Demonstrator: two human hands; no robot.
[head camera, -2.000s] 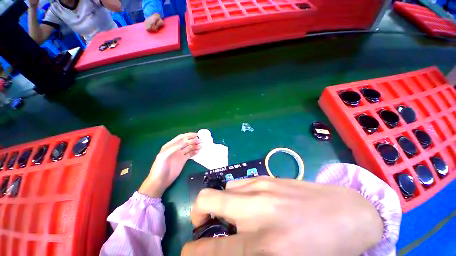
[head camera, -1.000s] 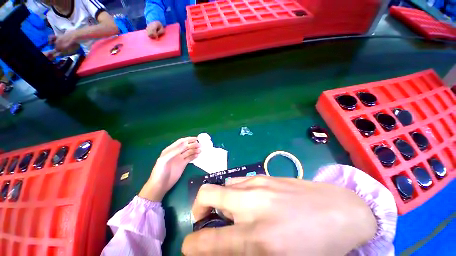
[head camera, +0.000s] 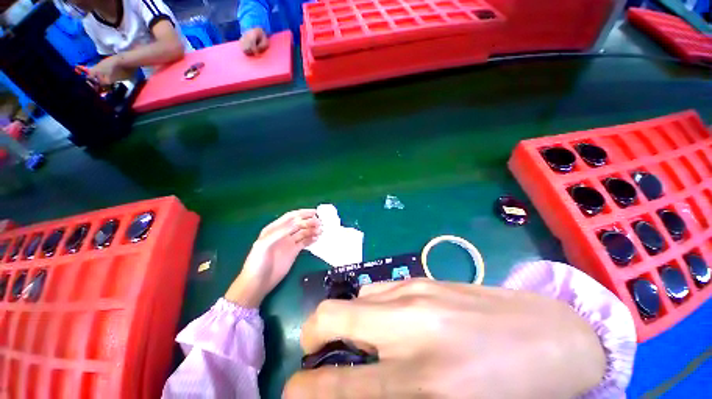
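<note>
My right hand [head camera: 461, 339] is large at the bottom centre, its fingers around a black glossy watch module [head camera: 339, 355] over the black test fixture [head camera: 375, 270]. The hand hides most of the fixture and of the module. White print and light-blue parts show along the fixture's far side. My left hand [head camera: 275, 248] rests left of the fixture, with its fingertips on the white wiping cloth [head camera: 340, 243], which lies beyond the fixture.
A tape ring [head camera: 478, 263] lies right of the fixture, a labelled module [head camera: 511, 210] beyond it. Red foam trays stand left [head camera: 148, 273] and right [head camera: 539, 183], both holding discs. Stacked trays [head camera: 398, 54] stand across the bench. A clear scrap [head camera: 393, 203] lies centrally. A person sits opposite.
The whole view has shifted slightly. My right hand has moved little; more of the module and fixture shows than a second ago. My left hand stays at the cloth.
</note>
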